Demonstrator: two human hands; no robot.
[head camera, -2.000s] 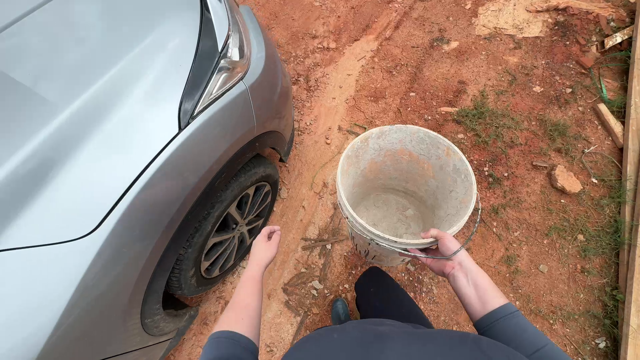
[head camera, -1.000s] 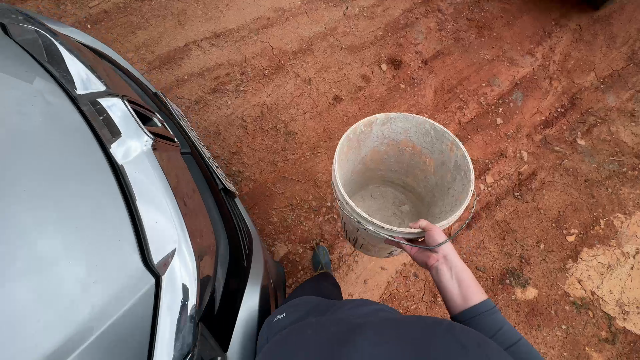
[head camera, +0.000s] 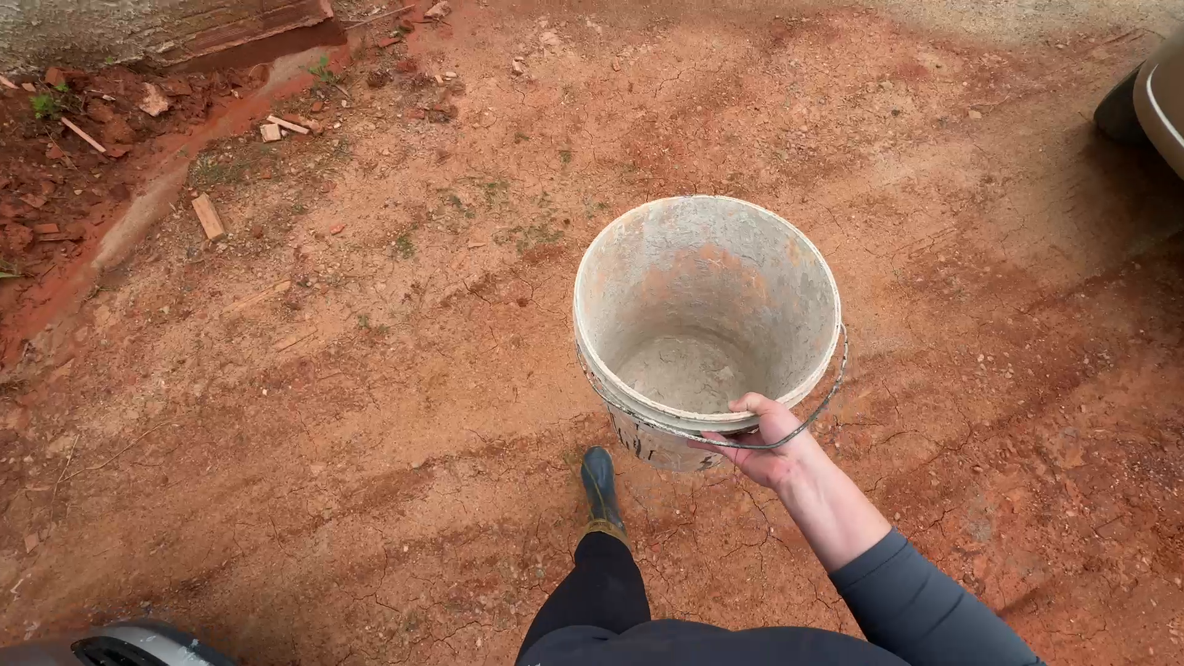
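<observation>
My right hand (head camera: 763, 444) grips the near rim of a plastic bucket (head camera: 629, 407), thumb over the edge and fingers underneath on the outer wall. Whitish-grey residue with orange stains coats the bucket's inside, and I see nothing loose in it. A thin wire handle (head camera: 828, 398) hangs down on the rim's near side and crosses my hand. Dark marks show on the outer wall. The bucket is held in front of me, above the ground, with its mouth turned up toward me. My left hand is out of view.
Reddish, cracked dirt (head camera: 416, 388) lies all around. At upper left are a wood offcut (head camera: 209, 216), broken rubble and a rough concrete edge (head camera: 166, 32). Part of a silver car (head camera: 139, 646) shows at lower left, and part of another vehicle (head camera: 1167, 102) at upper right.
The silver car has gone from filling the left side to a lower-left corner as the view moved and turned. My left hand, seen two seconds ago, has left view. The bucket stays in my right hand.
</observation>
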